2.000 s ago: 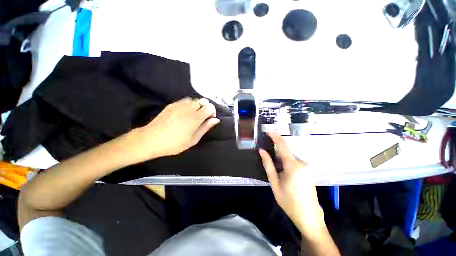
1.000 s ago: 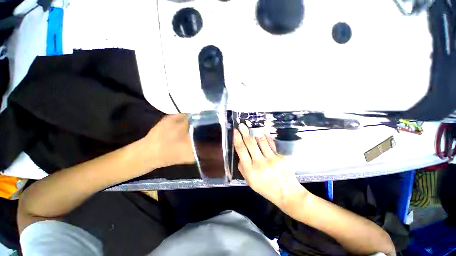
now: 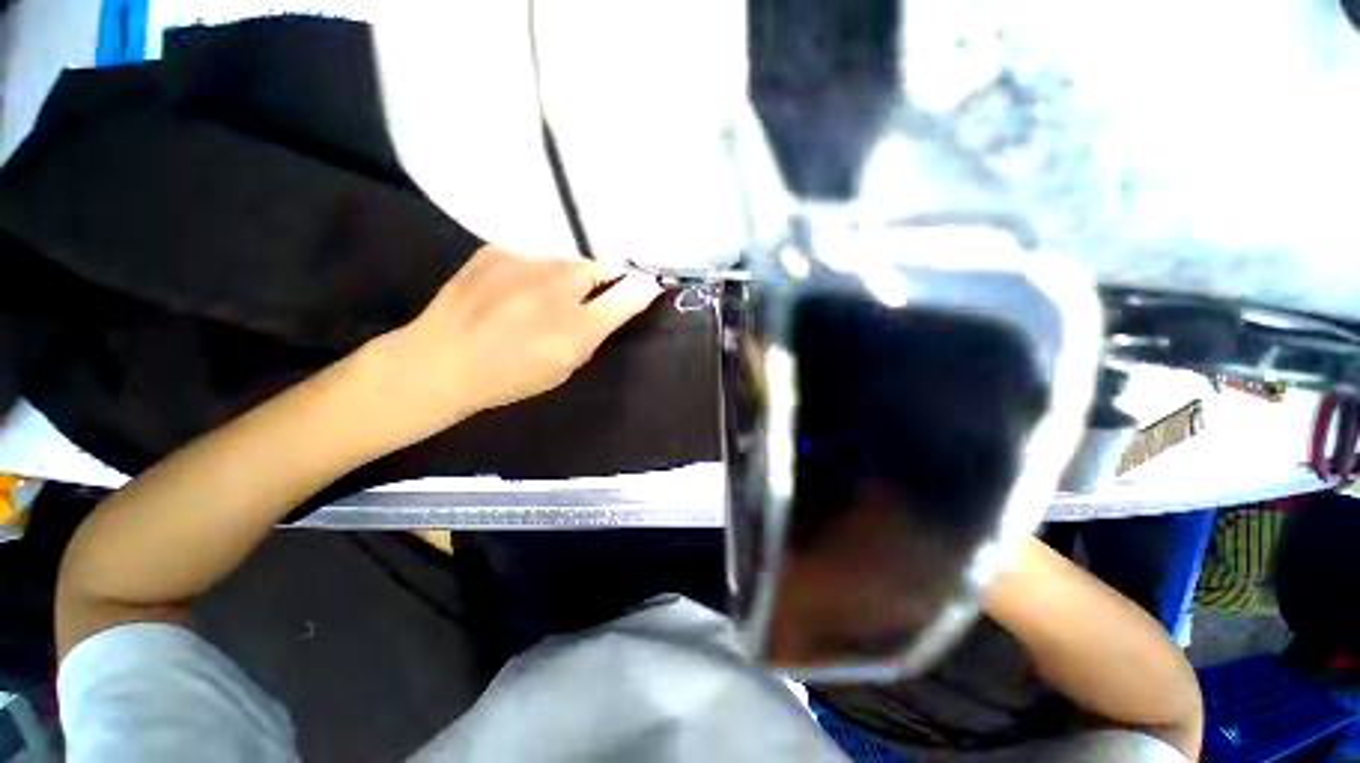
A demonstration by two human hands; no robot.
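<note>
A large dark cloth (image 3: 224, 224) lies spread and folded on the white table, left of the machine head, and reaches under it. My left hand (image 3: 515, 321) lies on the cloth at the needle area, fingers near the small metal parts, pressing the cloth flat. The white sewing machine head (image 3: 641, 134) looms close, with a shiny metal loop guard (image 3: 910, 447) large in front of the view. My right hand is hidden behind this guard; only the forearm shows at lower right.
A brown bar (image 3: 1162, 440) lies on the table at right. Red loop handles (image 3: 1332, 437) are at the far right. A measuring tape (image 3: 507, 504) runs along the front edge. Blue tape (image 3: 123, 30) is at upper left, a blue crate (image 3: 1268, 708) at lower right.
The view has moved much closer to the machine head, so the guard looks far larger and now covers my right hand. My left hand shows again beside the guard, on the cloth.
</note>
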